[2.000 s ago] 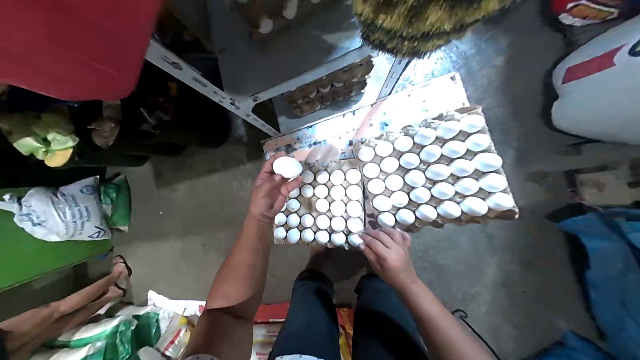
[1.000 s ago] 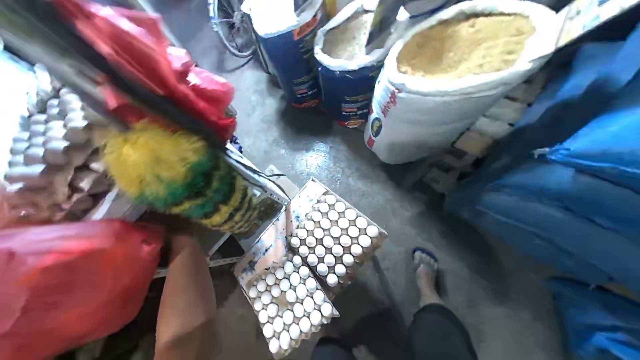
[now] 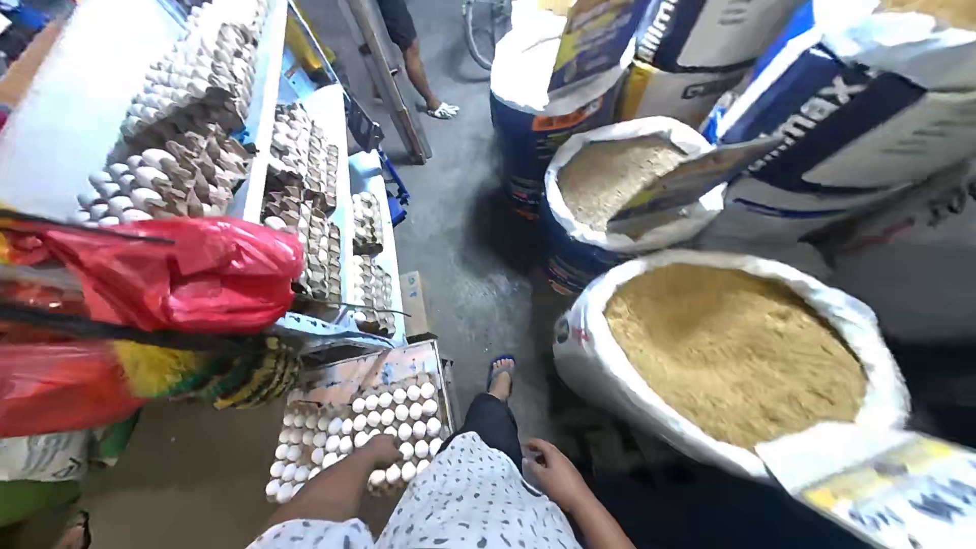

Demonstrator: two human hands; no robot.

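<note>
Trays of white eggs (image 3: 402, 412) lie side by side on a low board at the lower left. Over them reaches my left hand (image 3: 381, 450), its fingers low among the eggs; whether it grips one is hidden. My right hand (image 3: 547, 469) hangs beside my right hip, fingers loosely curled, with nothing visible in it. Between the two hands is my patterned white shirt (image 3: 473, 496).
Shelves at left hold stacked egg trays (image 3: 305, 160). Red plastic bags (image 3: 191, 267) hang before them. Open feed sacks (image 3: 732, 351) with tan meal stand at right. Farther off is another person's leg (image 3: 415, 69) beside a metal post (image 3: 389, 84).
The view has swung strongly toward the shelves and sacks. Two seconds ago my left hand held up a white egg and my right hand was at the tray edge; now the right is beside my hip.
</note>
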